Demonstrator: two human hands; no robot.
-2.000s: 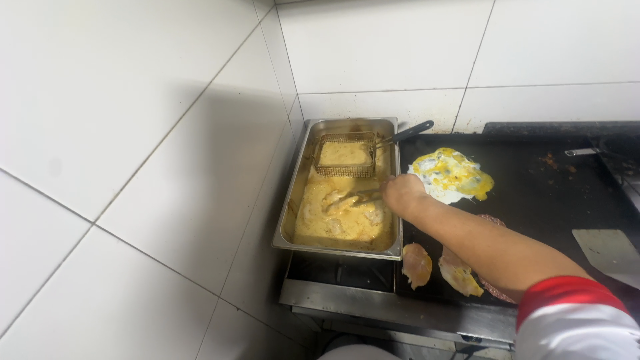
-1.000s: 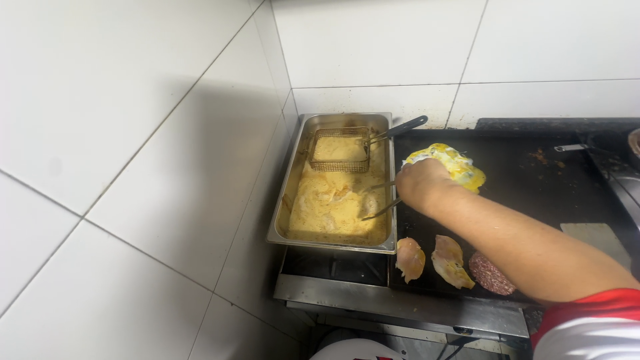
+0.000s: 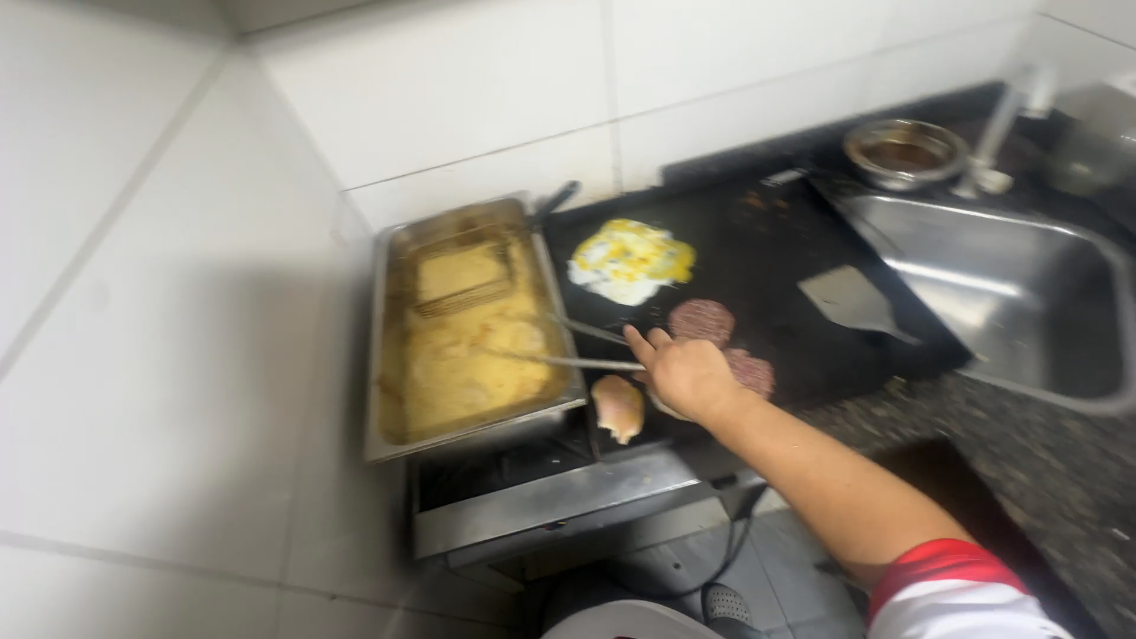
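Note:
My right hand (image 3: 697, 377) grips a pair of metal tongs (image 3: 590, 362), whose two arms stand apart over the right rim of a steel pan (image 3: 377, 337) of bubbling yellowish oil. A wire basket (image 3: 461, 275) with a black handle sits at the back of the oil. On the black griddle (image 3: 745, 257), eggs (image 3: 626, 262) with white and yolk spread out lie behind my hand. A raw-looking chicken piece (image 3: 619, 408) lies near the pan, another partly under my hand. Two ground-meat patties (image 3: 701, 321) lie beside my fingers. My left hand is out of view.
A metal spatula (image 3: 848, 297) rests on the griddle's right side. Farther right are a steel sink (image 3: 1021, 284), a faucet (image 3: 998, 142) and a round metal bowl (image 3: 905, 155). White tiled walls stand behind and at left. A granite counter (image 3: 941, 399) borders the griddle.
The view has swung right, showing the sink. My right hand has moved from beside the eggs toward the patties and chicken, drawing the tongs partly back from the pan.

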